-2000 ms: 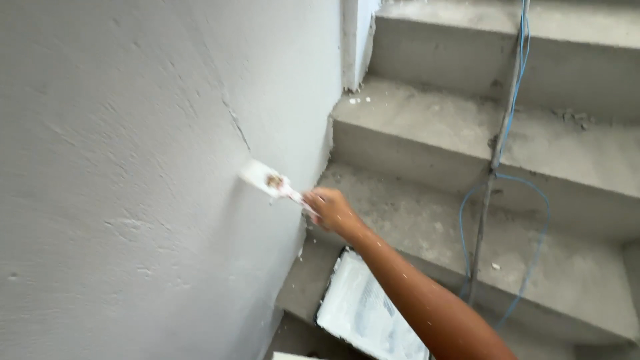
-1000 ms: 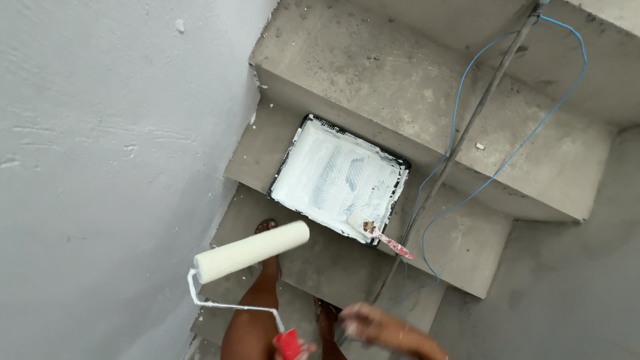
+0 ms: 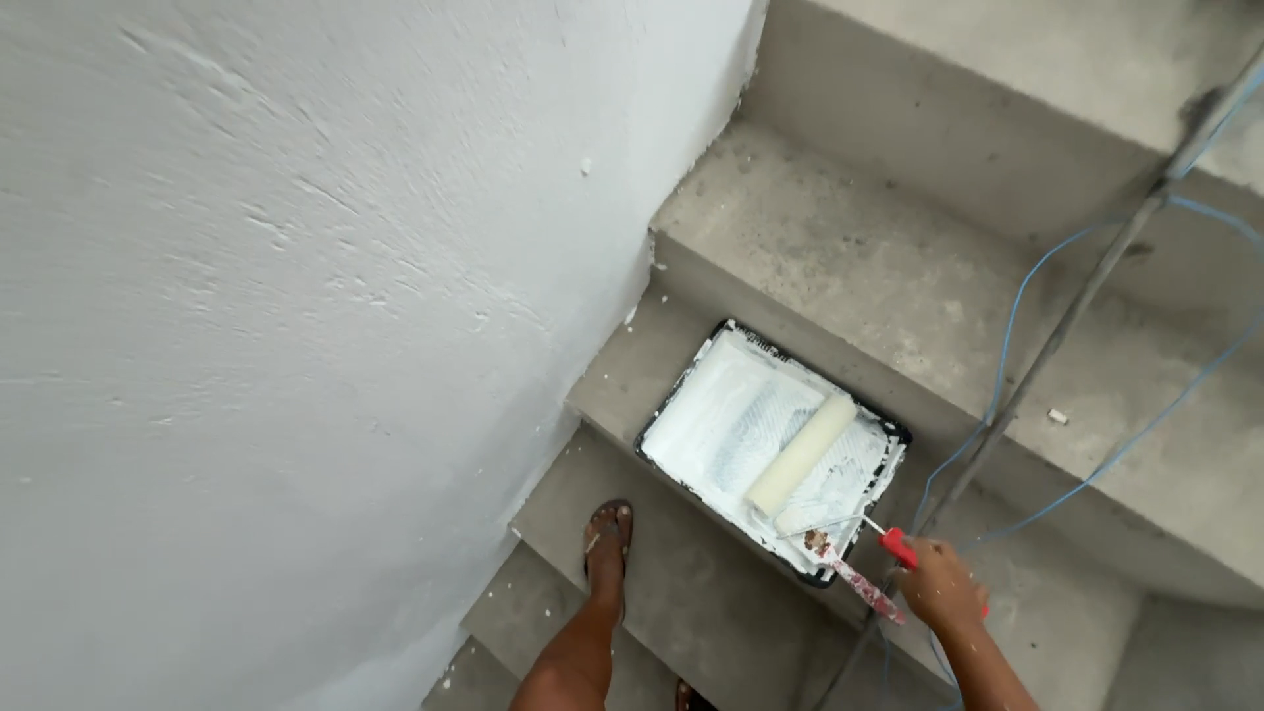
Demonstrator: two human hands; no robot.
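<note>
My right hand (image 3: pixel 943 585), at the lower right, is closed around the red handle of a paint roller (image 3: pixel 802 454). The roller's cream sleeve lies on the ribbed part of a black paint tray (image 3: pixel 681 395) coated with white paint. A paintbrush (image 3: pixel 867 590) with a paint-smeared red and white handle rests over the tray's near right corner, its bristle end inside, just left of my right hand. My left hand is out of view.
The tray sits on a concrete stair step (image 3: pixel 632 365) beside a white-painted wall (image 3: pixel 346 296). A thin pole (image 3: pixel 1062 326) and a blue cable (image 3: pixel 1136 444) run across the steps at right. My sandalled foot (image 3: pixel 607 543) stands on a lower step.
Two seconds ago the brush was held against the wall; a second ago it lay on the tray. The roller, held above the steps a second ago, now rests in the tray. My left hand is no longer visible.
</note>
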